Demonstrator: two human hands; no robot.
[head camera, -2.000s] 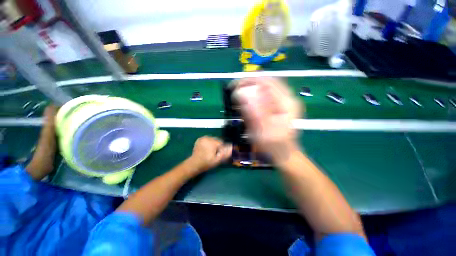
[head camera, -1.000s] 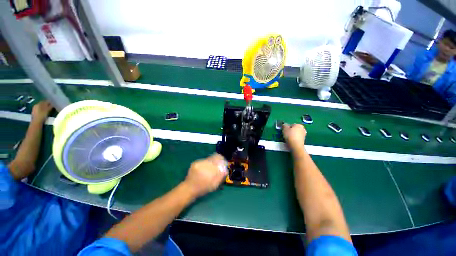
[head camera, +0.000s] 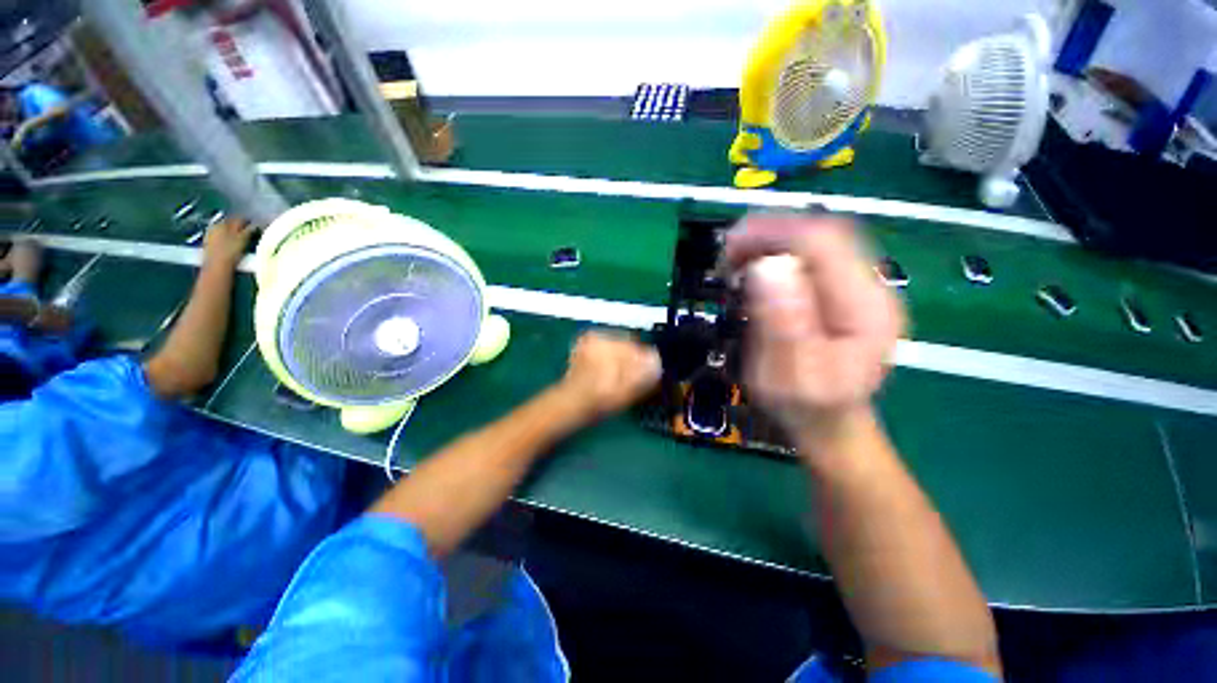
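The black toggle press fixture (head camera: 691, 267) stands upright before me, partly hidden by my right hand. A dark unit with a light rim (head camera: 709, 404) sits in the orange-and-black nest (head camera: 683, 418) at its front. My right hand (head camera: 821, 314), blurred, is curled closed at the top of the fixture. The red press handle is hidden in that hand. My left hand (head camera: 614, 371) is curled against the fixture's lower left side, its fingertips hidden.
A pale green desk fan (head camera: 380, 320) stands left of the fixture. Several dark units (head camera: 1056, 299) lie spaced along the green conveyor belt (head camera: 614, 227). A yellow fan (head camera: 812, 87), a white fan (head camera: 988, 107) and black trays (head camera: 1134, 200) stand beyond. Another person's arm (head camera: 200, 314) reaches in at left.
My right hand has moved from the belt up to the press handle. My left hand has moved against the fixture's side. The nest now shows a unit. The view has shifted left.
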